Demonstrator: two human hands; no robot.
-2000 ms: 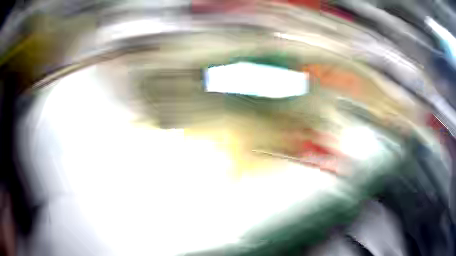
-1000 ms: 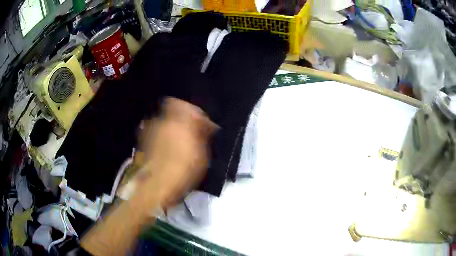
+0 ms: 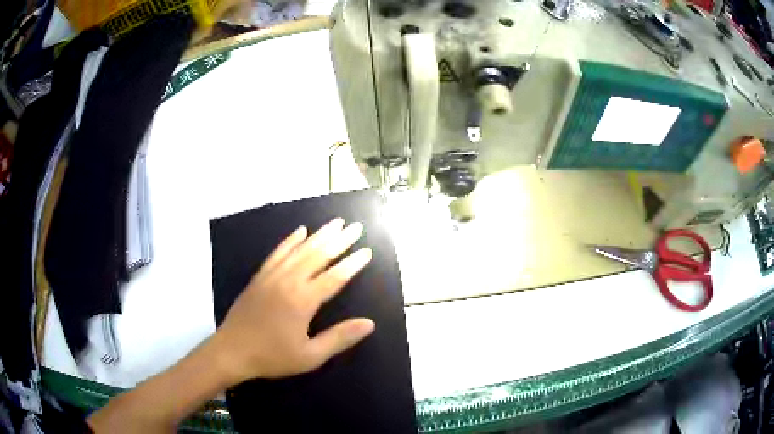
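A black fabric panel (image 3: pixel 365 373) lies on the white table, its far right corner at the lit presser foot (image 3: pixel 397 180) of the sewing machine head (image 3: pixel 526 93). My left hand (image 3: pixel 297 305) lies flat on the panel, palm down, fingers spread toward the needle area, gripping nothing. The panel's near end runs out of the picture's bottom edge. My right hand is not in view. The needle tip is lost in the glare.
Stacked black pieces (image 3: pixel 98 186) with white striped edges lie at the left. Red-handled scissors (image 3: pixel 679 269) lie right of the needle. A green control panel (image 3: pixel 636 119) and an orange knob (image 3: pixel 748 154) are at the right. A green tape measure strip (image 3: pixel 526 390) follows the front edge.
The view has swung right to the machine. My left hand has moved from the stacked black pieces to a single black panel, now lying at the presser foot.
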